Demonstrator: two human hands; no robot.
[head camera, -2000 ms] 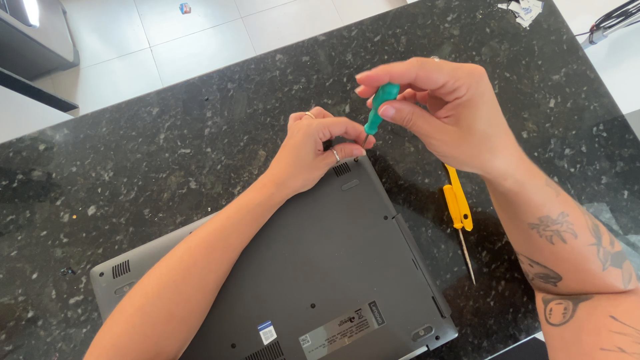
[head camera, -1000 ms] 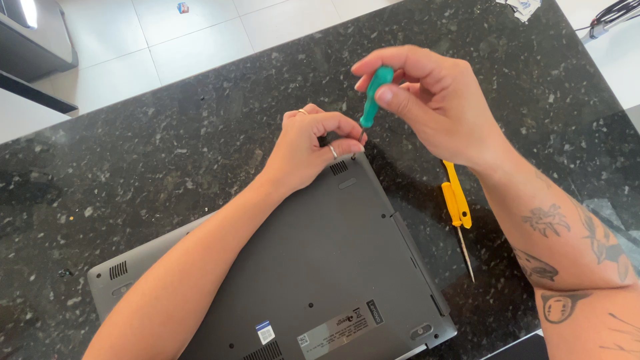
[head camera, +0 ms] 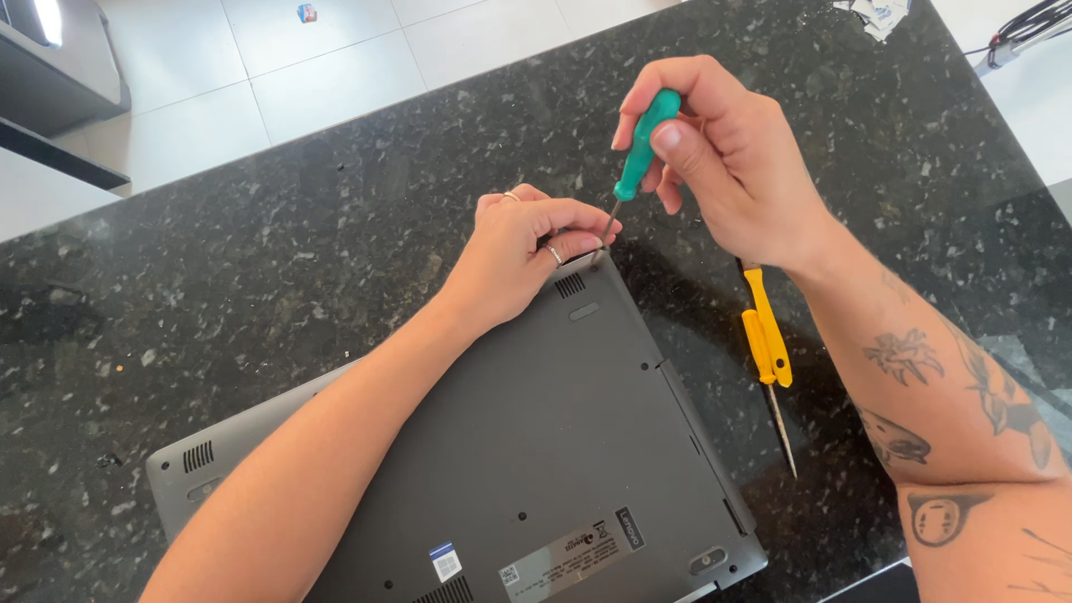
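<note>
A grey Lenovo laptop (head camera: pixel 536 419) lies bottom side up, with screws and vents showing in its cover. My right hand (head camera: pixel 720 159) holds a screwdriver with a green handle (head camera: pixel 646 142) between thumb and fingers; its thin shaft slants down to the laptop's top right corner. At that corner my left hand (head camera: pixel 519 260), with rings on two fingers, has its thumb and index finger pinched around the lower shaft. The left forearm crosses over the laptop and hides part of it. Whether the tip sits in the corner screw cannot be told.
Right of the laptop, two yellow-handled tools (head camera: pixel 764 343) lie together on the dark speckled stone countertop (head camera: pixel 251 251), one with a thin metal shaft. Torn wrappers (head camera: pixel 878 15) lie at the top right edge. Black cables (head camera: pixel 1026 33) are beyond the counter, and a tiled floor lies behind it.
The green screwdriver has tilted a little in my right hand, and its shaft now shows more plainly at the corner. My left hand stays at the same corner.
</note>
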